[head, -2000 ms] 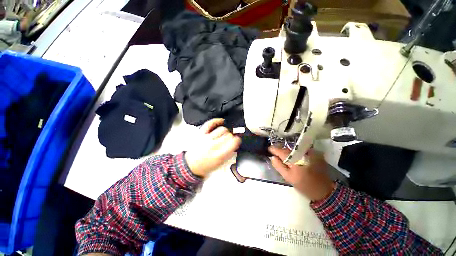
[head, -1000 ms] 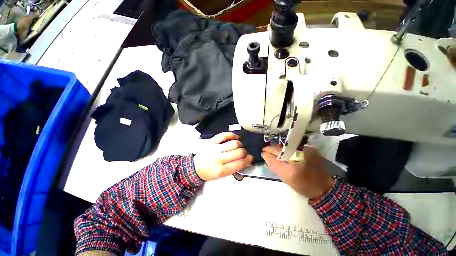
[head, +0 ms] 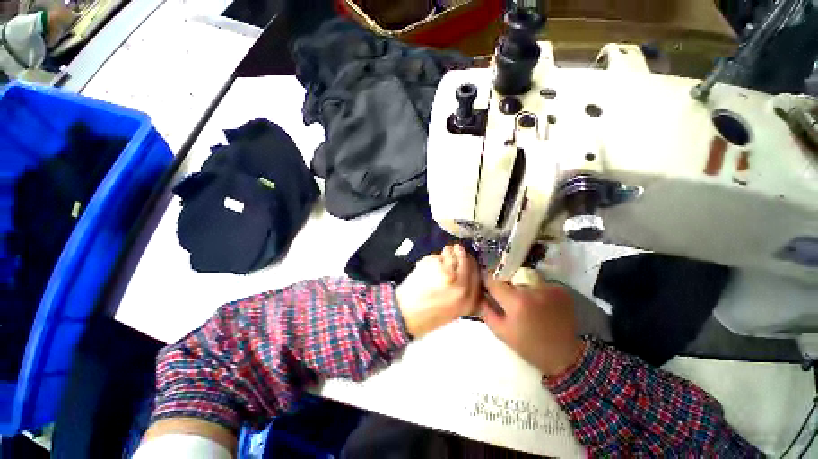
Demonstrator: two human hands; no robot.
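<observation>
A black cloth piece (head: 386, 244) with a small white tag lies flat at the left end of the sewing machine head (head: 619, 143), its right part under the needle area. My left hand (head: 441, 289), fingers curled, pinches the near edge of this piece just in front of the needle. My right hand (head: 536, 321) is against my left fingertips and also holds the cloth edge, thumb on top. The presser foot and needle (head: 489, 246) are small and partly hidden by the head and my fingers.
Dark grey cloth pieces (head: 377, 134) lie behind the work. A stack of black pieces (head: 247, 206) is left of them. A blue crate (head: 90, 233) stands at far left. More black cloth (head: 664, 300) lies under the machine arm. Cardboard boxes (head: 628, 27) are behind; a person's hand shows at top left.
My left hand has moved right, up against my right hand, and its fingers have closed on the cloth edge. The tagged black piece has turned and shows more to the left of the head.
</observation>
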